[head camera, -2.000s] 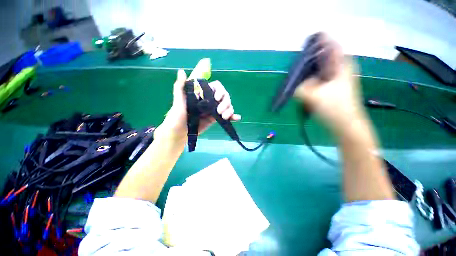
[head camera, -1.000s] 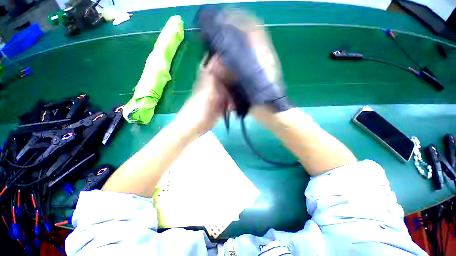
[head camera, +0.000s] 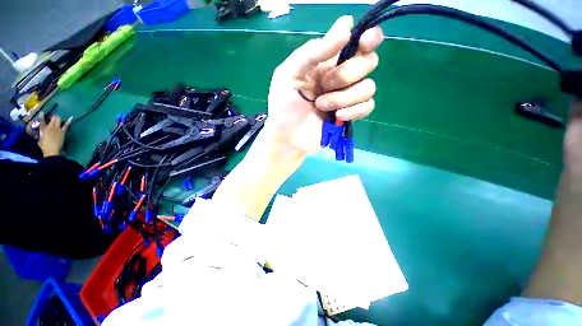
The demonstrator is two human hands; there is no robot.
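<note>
My left hand (head camera: pixel 325 83) is closed around several black clip lead cables (head camera: pixel 415 9) above the bench. Their blue plugs (head camera: pixel 338 141) hang below my fingers, with a bit of red beside them. The cables arch right to dark parts (head camera: pixel 571 79) cut off by the picture's right edge. Only my right forearm shows at that edge; the hand is out of the picture. White sheets (head camera: pixel 338 235), some with small red dots, lie in front of me.
A clamp pile (head camera: pixel 185 127) with blue and red cable ends lies left, above a red bin (head camera: pixel 102 274). Blue bins (head camera: pixel 54 302) stand lower left. A co-worker's hand (head camera: pixel 52 135) and a lime-green roll (head camera: pixel 96 57) are far left. One clamp (head camera: pixel 539 113) lies right.
My hands have moved apart; my left hand now grips the cables near the plugs, and my right hand has left the picture. The view has turned left, bringing the co-worker and bins in.
</note>
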